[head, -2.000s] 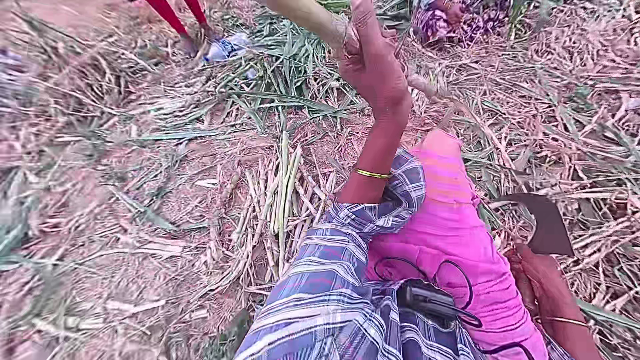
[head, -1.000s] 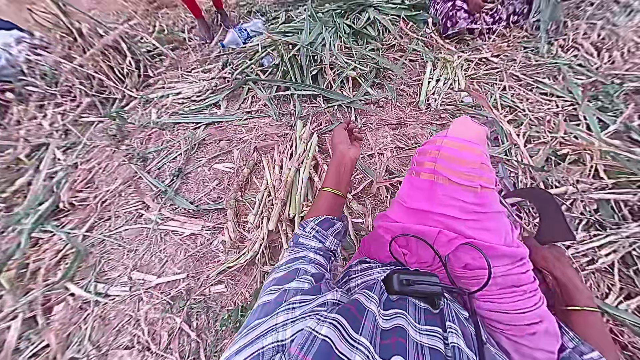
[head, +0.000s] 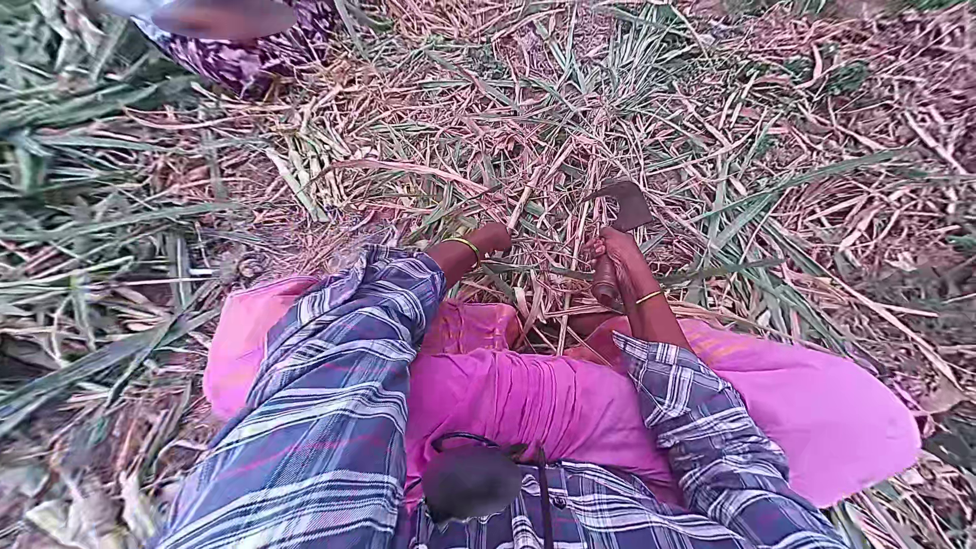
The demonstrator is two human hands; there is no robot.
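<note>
My right hand (head: 616, 255) is closed around the handle of a sickle with a broad, dark, hooked blade (head: 631, 206); the blade points up and away from me, just above the cut stalks. To its left, my left hand (head: 494, 239) is low over the litter with its fingers curled. A thin pale stalk (head: 526, 200) rises beside these fingers, and whether they grip it cannot be made out. Dry stalks and leaves (head: 560, 282) lie between my two hands, in front of my knees under pink cloth.
Another person in purple patterned cloth (head: 259, 53) is at the upper left. Green leaves (head: 91, 168) are heaped at the left, and short cut stalk pieces (head: 293, 179) lie nearer the middle. Straw and long leaves cover the ground at the right. A dark object with a cord (head: 469, 482) rests at my waist.
The thick stalk held by my left hand two seconds ago was gone from it one second ago. Both hands have since come together in front of my knees. The view has swung right.
</note>
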